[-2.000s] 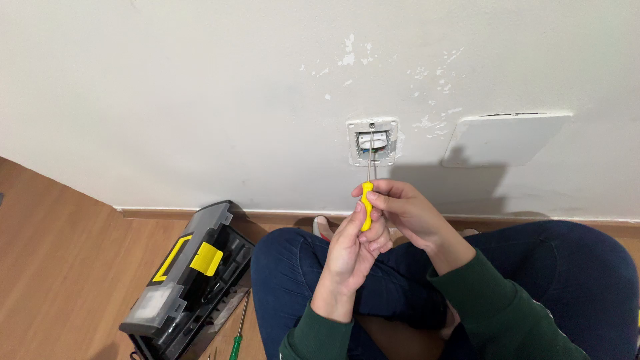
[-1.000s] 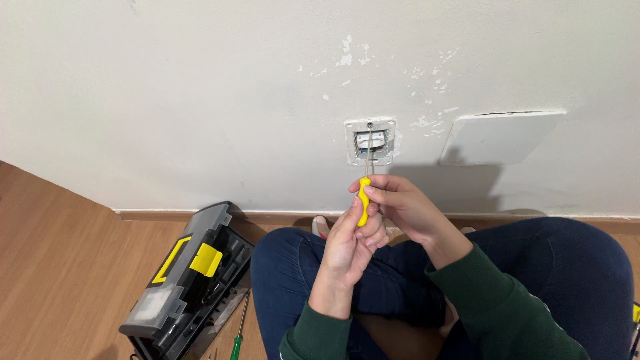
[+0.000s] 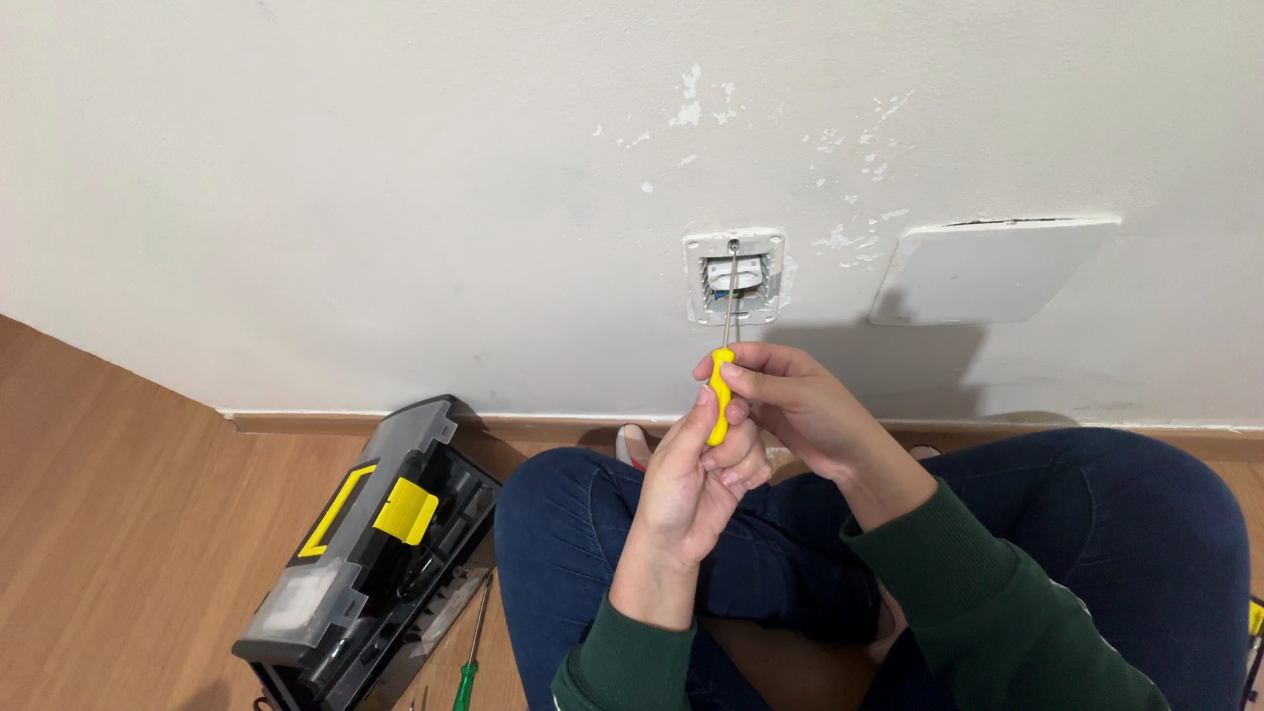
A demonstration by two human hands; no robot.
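A screwdriver with a yellow handle (image 3: 721, 400) is held by both hands, its thin metal shaft pointing up at the wall. My left hand (image 3: 696, 474) grips the lower end of the handle from the left. With thumb and fingers, my right hand (image 3: 805, 400) holds the upper part of the handle. The shaft's tip meets the screw (image 3: 733, 246) at the top of a white wall socket frame (image 3: 694, 286). Inside the frame's opening sit a white module (image 3: 734, 272) and bits of coloured wire. Whether the tip is seated in the screw head cannot be told.
A white blank cover plate (image 3: 987, 275) is on the wall at right. Flaked paint marks the wall above. On the wooden floor at left stands a black and grey toolbox (image 3: 395, 513) with yellow latches, beside a green-handled screwdriver (image 3: 466, 683). My crossed legs (image 3: 1076, 523) are below.
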